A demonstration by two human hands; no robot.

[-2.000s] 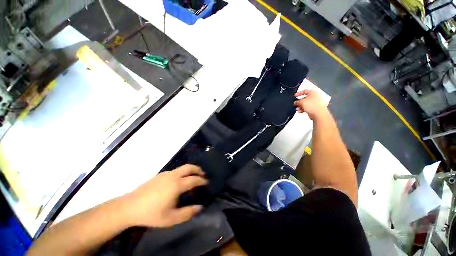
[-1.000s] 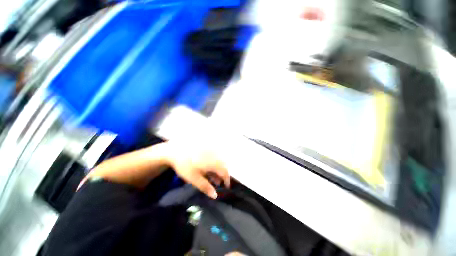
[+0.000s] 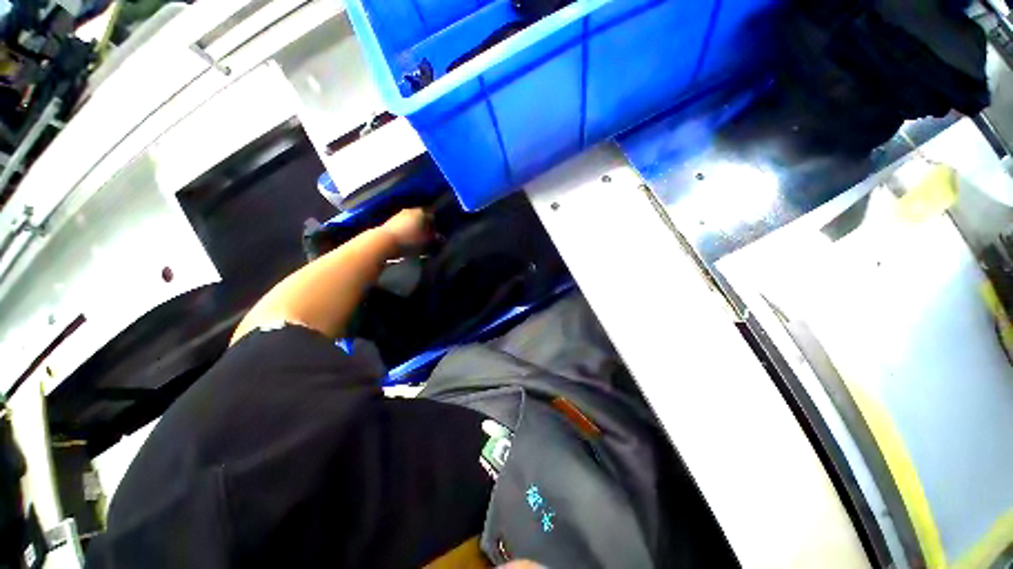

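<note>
My left hand (image 3: 412, 230) reaches down into a low blue crate (image 3: 417, 365) beside the table. Its fingers are among black fabric pieces (image 3: 478, 267), and their tips are hidden, so I cannot tell whether they hold anything. The black pieces lie heaped in the crate, dark and hard to tell apart. My right hand is not in view. A small bit of skin shows at the bottom edge, but I cannot tell what it is.
A large blue crate (image 3: 533, 111) stands above the low one. More black fabric (image 3: 878, 67) lies at the upper right on a shiny metal surface. The white table edge (image 3: 667, 367) and the pale, yellow-taped plate (image 3: 944, 345) are on the right.
The view has swung left from the table to the crates. My left hand has moved from near the table edge into the low crate. My right hand has left the picture.
</note>
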